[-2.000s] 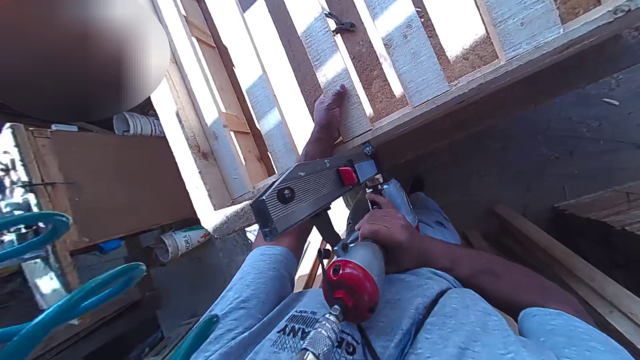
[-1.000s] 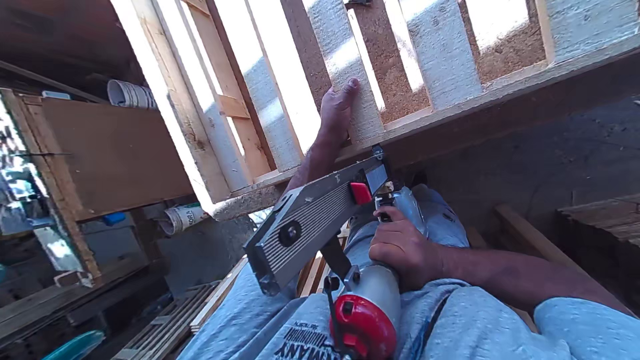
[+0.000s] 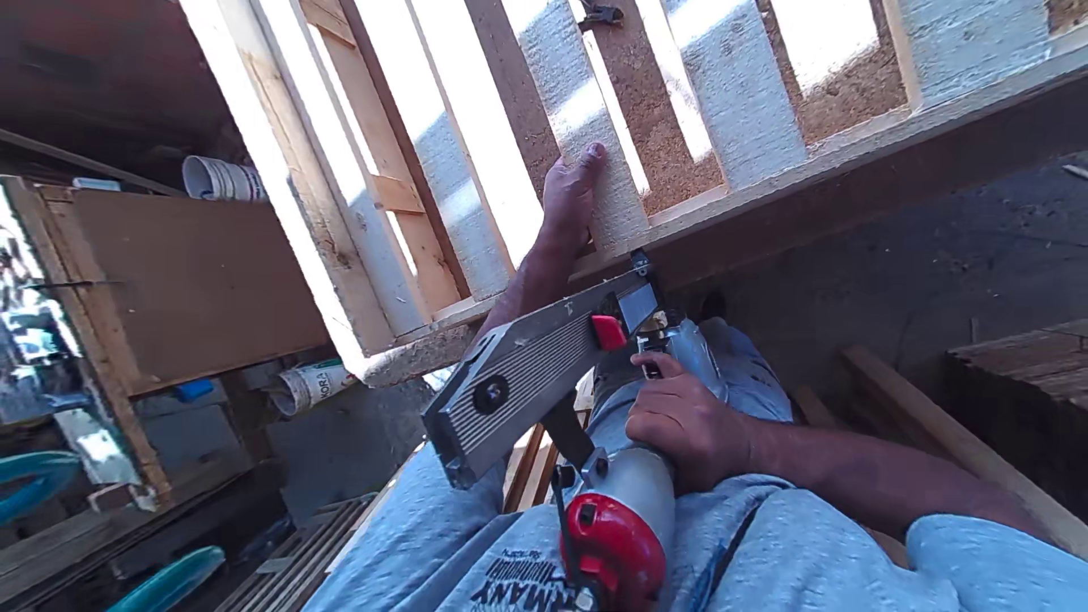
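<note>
My right hand (image 3: 688, 421) is closed round the grip of a pneumatic nail gun (image 3: 527, 365), its finger near the trigger. The gun has a grey ribbed magazine, a red pusher and a red end cap, and its nose lies close to the near edge of a slatted wooden pallet (image 3: 731, 204). My left hand (image 3: 574, 195) grips a pale slat (image 3: 608, 170) of that pallet, the thumb on its top and the fingers partly hidden. A small dark tool (image 3: 601, 15), its kind unclear, lies farther back between slats.
A brown wooden panel (image 3: 195, 280) stands at the left, with a white bucket (image 3: 223, 178) above it and another bucket (image 3: 314, 384) below. Teal hose (image 3: 170, 582) loops at the lower left. Timber boards (image 3: 960, 433) and stacked wood (image 3: 1033, 365) lie at the right.
The nail gun has swung to a steeper angle, its red end cap lower in view than two seconds ago. My left hand stays on the slat. The view has shifted somewhat.
</note>
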